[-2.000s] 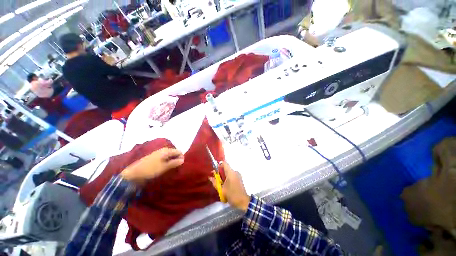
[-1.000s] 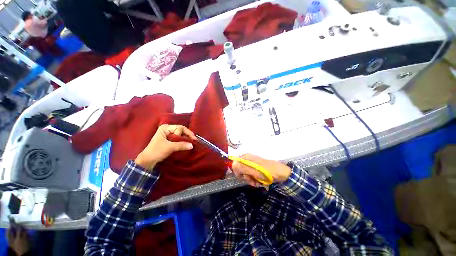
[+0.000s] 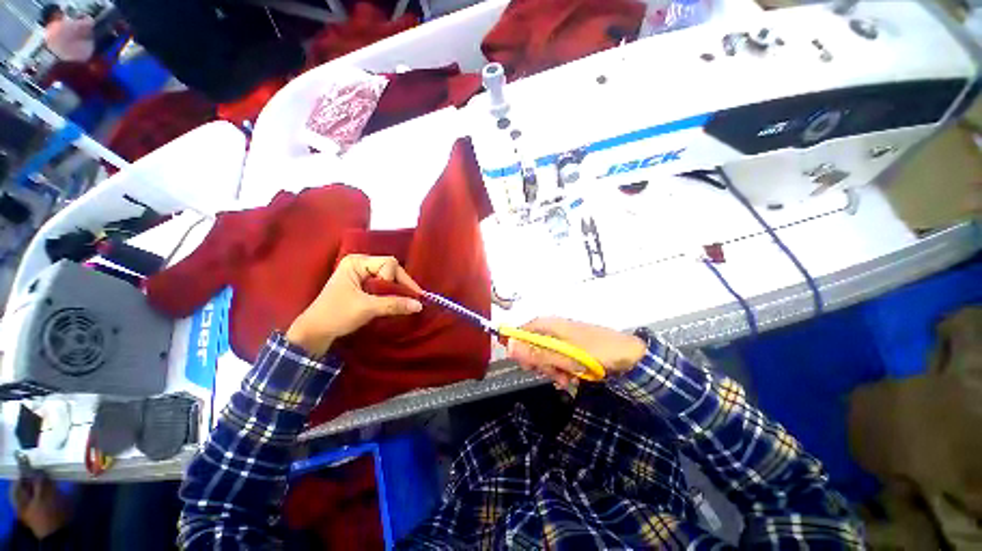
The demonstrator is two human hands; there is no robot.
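The dark red garment [image 3: 431,344] lies spread on the white machine table, with one part pointing up beside the needle area. My left hand [image 3: 358,304] pinches a bit of the red cloth between thumb and fingers. My right hand [image 3: 565,350] holds the scissors [image 3: 549,344] by the handles; a yellow loop shows. The silver blades point left and reach the cloth at my left fingertips. The blades look nearly closed. Any thread between the fingertips is too small to see.
The white JACK sewing machine [image 3: 646,118] stands behind. Small dark snips [image 3: 593,245] lie right of the needle. Dark cords [image 3: 770,231] cross the table front. A grey machine motor [image 3: 97,328] is at left, a blue bin [image 3: 386,484] below. Another person's hand [image 3: 41,504] shows lower left.
From two seconds ago, the hands have come together, with the scissors turned from pointing up to pointing left at the pinched cloth. Since one second ago, little has changed.
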